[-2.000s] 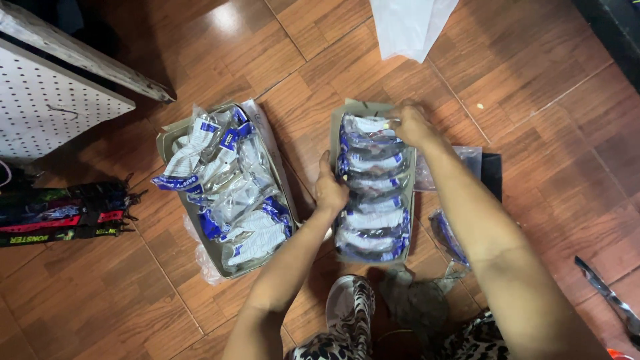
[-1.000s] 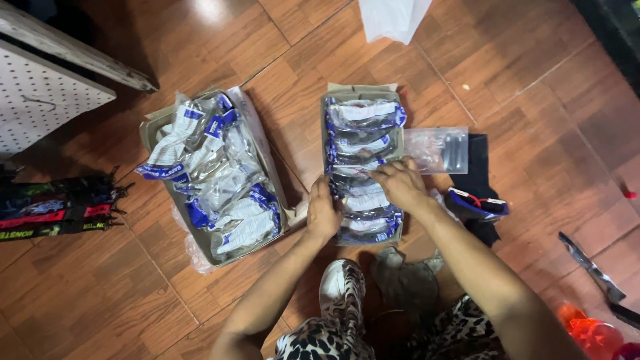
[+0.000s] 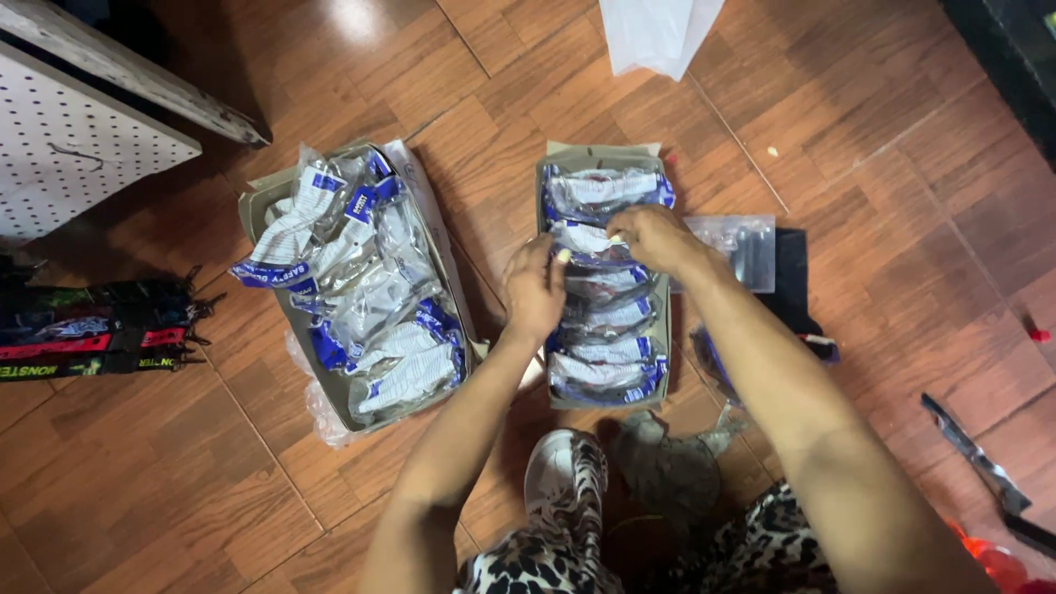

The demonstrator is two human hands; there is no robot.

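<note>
Several plastic-bagged safety glasses [image 3: 606, 360] with blue and white print stand in a row in a narrow cardboard box [image 3: 606, 152] on the floor. My left hand [image 3: 535, 285] lies over the box's left edge, its fingertips at one of the bags. My right hand [image 3: 652, 238] has its fingers bent on the end of a bag [image 3: 584, 237] in the upper part of the row; whether they pinch it is hard to tell. To the left is a wider cardboard box [image 3: 285, 318] with similar bags [image 3: 363, 272] heaped loosely in it.
A clear plastic pouch [image 3: 742, 247] and a black cloth or case [image 3: 790, 276] lie right of the narrow box. Nearby are a grey cloth [image 3: 667, 462], printed straps [image 3: 99, 330], a white perforated board [image 3: 74, 140], a white plastic sheet [image 3: 656, 33] and my shoe [image 3: 554, 474].
Both hands have moved up along the narrow box since one second ago, the right from the middle bags to the upper ones. Two seconds ago the right hand was at the box's top end.
</note>
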